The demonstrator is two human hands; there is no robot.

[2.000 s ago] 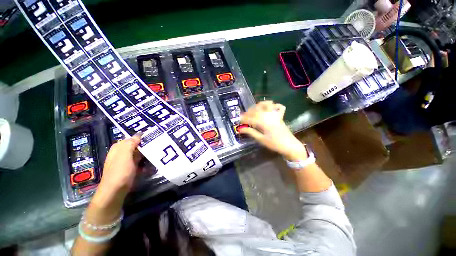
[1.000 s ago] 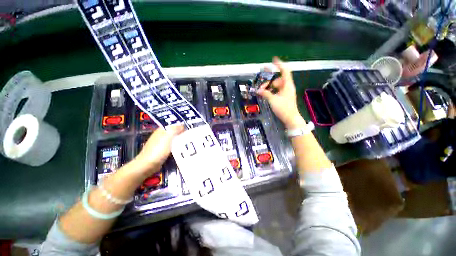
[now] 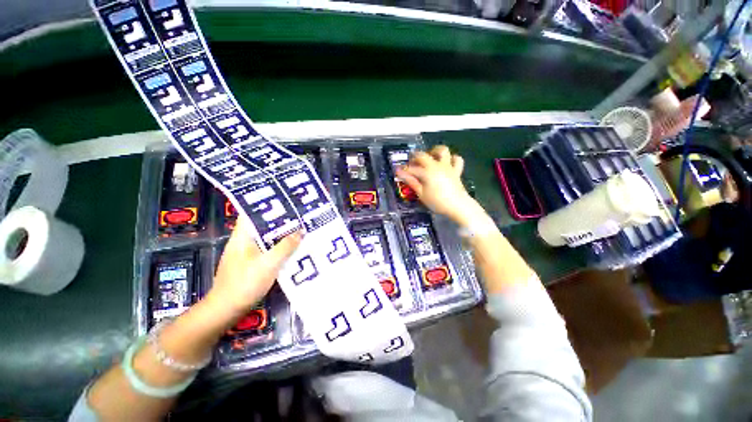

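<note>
My left hand [image 3: 251, 268] grips the black label strip [image 3: 202, 136], where the printed labels meet the bare white backing [image 3: 334, 288]. The strip runs to the upper left and covers part of the clear tray [image 3: 142, 272]. The tray holds two rows of black-and-red devices [image 3: 426, 251]. My right hand [image 3: 437, 181] is over the device at the back right corner [image 3: 402, 167], fingers spread and touching or nearly touching its face. No loose label shows at its fingertips.
A white label roll [image 3: 49, 251] with a loose tail stands at the left. At the right are a pink-edged phone [image 3: 519, 189], stacked trays [image 3: 577, 148], a cream cup [image 3: 589, 216] lying on them, and a small fan [image 3: 631, 125]. A green conveyor [image 3: 396, 78] runs behind.
My right hand held a small label above the back right device a second ago; it is now lower, over that device. Two seconds ago my left hand was nearer the tray's front, and less bare backing showed.
</note>
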